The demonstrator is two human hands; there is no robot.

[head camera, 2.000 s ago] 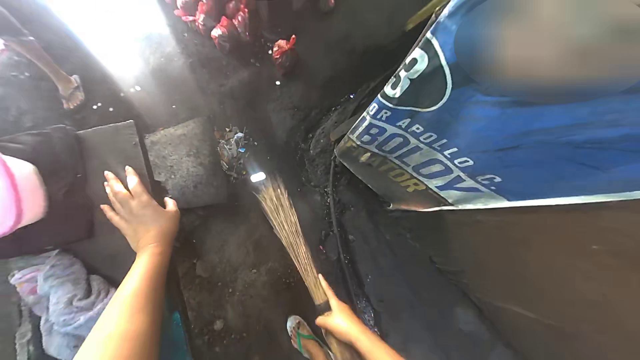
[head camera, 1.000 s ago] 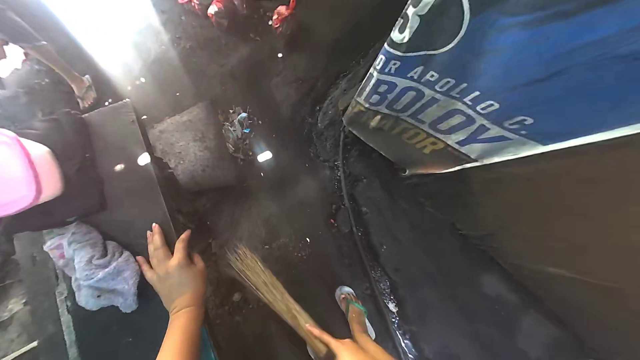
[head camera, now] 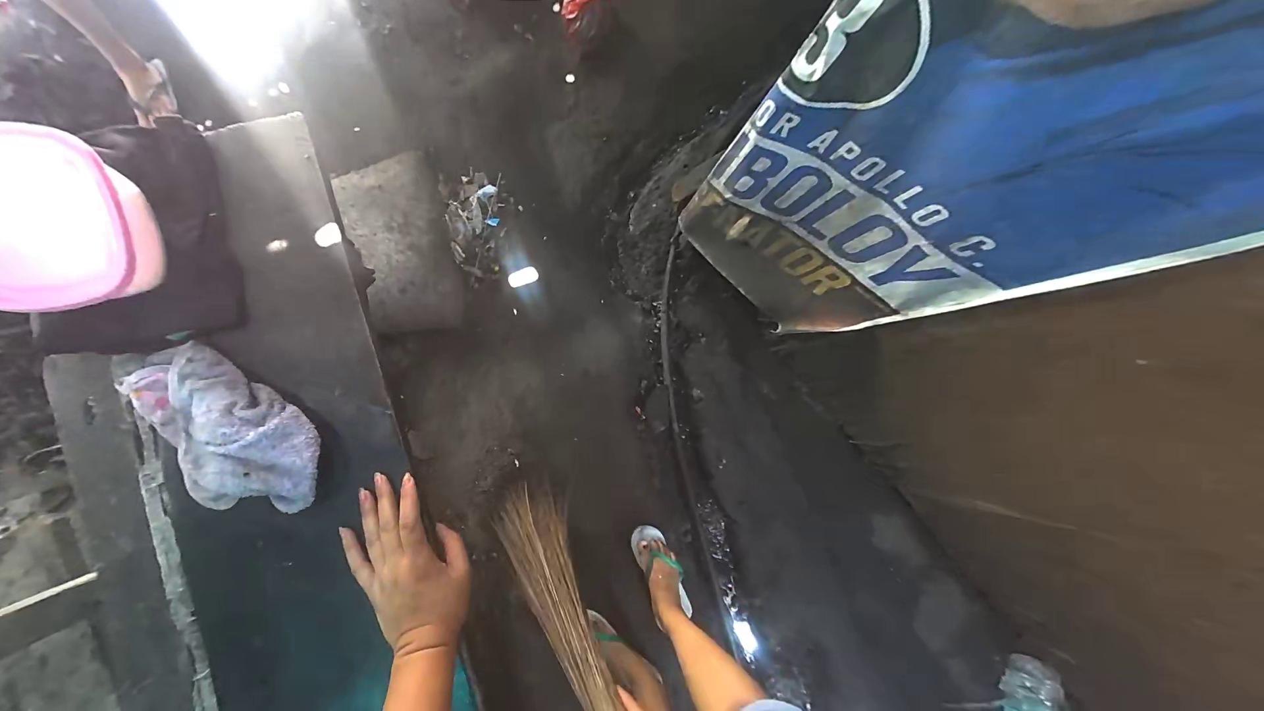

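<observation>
My left hand (head camera: 415, 573) is spread with nothing in it, over the right edge of a dark bench board (head camera: 286, 395). Only a little of my right hand (head camera: 628, 699) shows at the bottom edge, at the upper part of a stick broom (head camera: 553, 592). The broom's bristles fan out on the dark dirt ground beside the bench. Farther ahead on the ground lies a small heap of litter (head camera: 476, 219), next to a flat grey slab (head camera: 400, 242). A crumpled pale towel (head camera: 242, 434) rests on the bench.
A printed blue tarpaulin (head camera: 987, 138) hangs at the right. A dark hose or cable (head camera: 671, 355) runs along the ground. My feet in flip-flops (head camera: 664, 573) stand near the broom. Another person's foot (head camera: 153, 94) is at the upper left, by a pink-rimmed thing (head camera: 69, 217). A red plastic bag (head camera: 583, 18) lies ahead.
The broom's bristles have moved from near the litter heap back toward my feet. My left hand has shifted along the bench toward me, and more of the towel shows. The view has moved too.
</observation>
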